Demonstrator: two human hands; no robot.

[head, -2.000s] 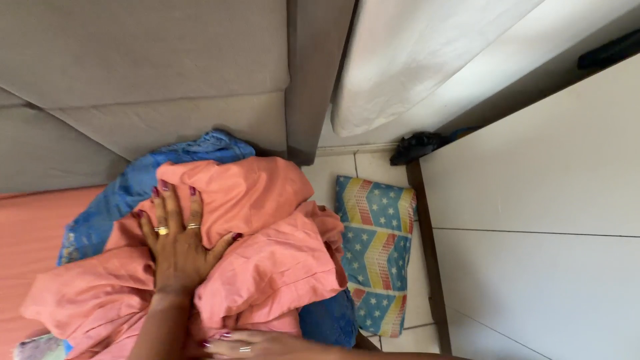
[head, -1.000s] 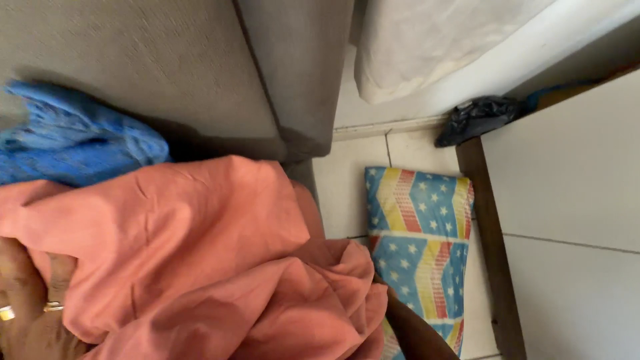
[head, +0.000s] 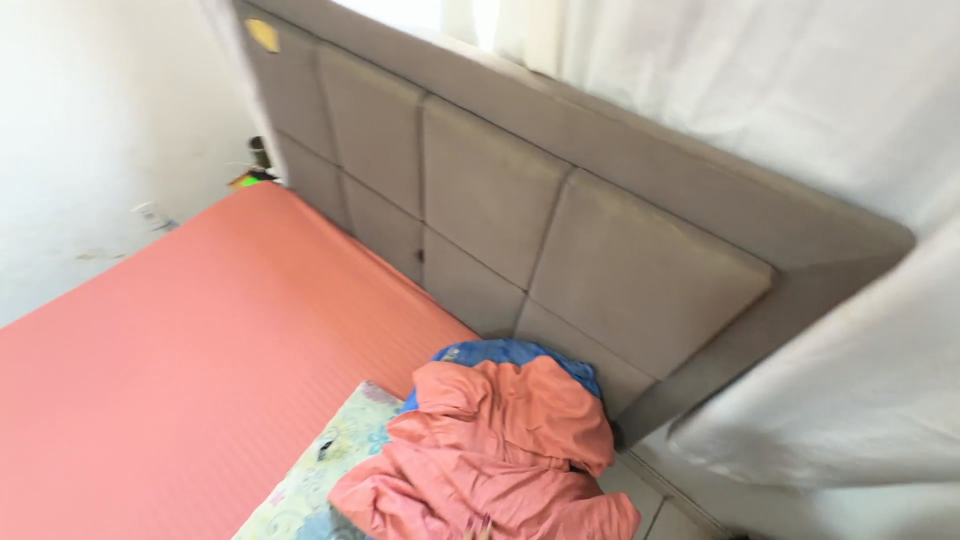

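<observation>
A crumpled salmon-pink cloth (head: 517, 450) lies bunched at the near corner of the bed, over a blue cloth (head: 506, 350) that shows along its far side. Two fingertips with dark nail polish, apparently of my left hand (head: 478, 526), rest on the pink cloth at the bottom edge; the rest of that hand is out of frame. My right hand does not show. Left of the bundle, a pale floral piece of bedding (head: 330, 457) lies on the salmon-pink fitted sheet (head: 217, 337).
A grey padded headboard (head: 495, 195) runs along the far side of the bed. White curtains (head: 847, 420) hang behind it and at the right. Floor tiles (head: 671, 521) show at the lower right. A wall socket (head: 150, 216) is at the left.
The view has swung widely toward the bed and headboard. My left hand, spread on the pink cloth earlier, now shows only fingertips; the right hand has left the view.
</observation>
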